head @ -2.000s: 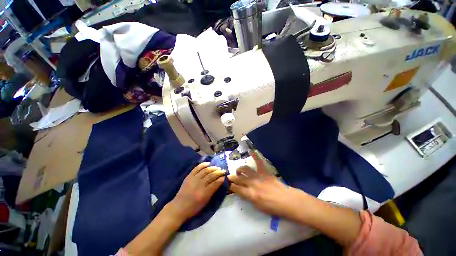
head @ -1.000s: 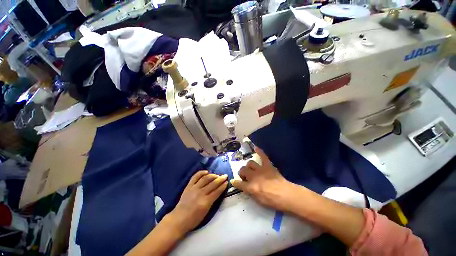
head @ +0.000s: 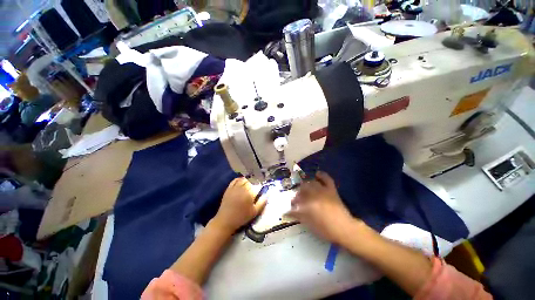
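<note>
My left hand (head: 239,202) is at the left of the lit presser foot and needle (head: 283,179), fingers bent at the edge of a navy panel (head: 208,176); whether it grips the cloth is hidden. My right hand (head: 320,205) is just right of the needle, slightly blurred, beside the navy cloth (head: 375,181) under the machine arm; its grip is unclear. The needle plate (head: 271,212) shows bare and bright between the hands. Another long navy panel (head: 149,214) lies flat at the left.
The cream JACK sewing machine (head: 281,111) spans the back and right, with a metal cylinder (head: 300,50) behind it. A cloth bundle (head: 170,76) and cardboard (head: 88,181) are at left. Blue tape (head: 331,256) and a control panel (head: 507,169) are on the table.
Both hands have moved up and forward, the left beside the machine head. The navy cloth has left the needle plate's front, showing the plate. The whole view has shifted slightly.
</note>
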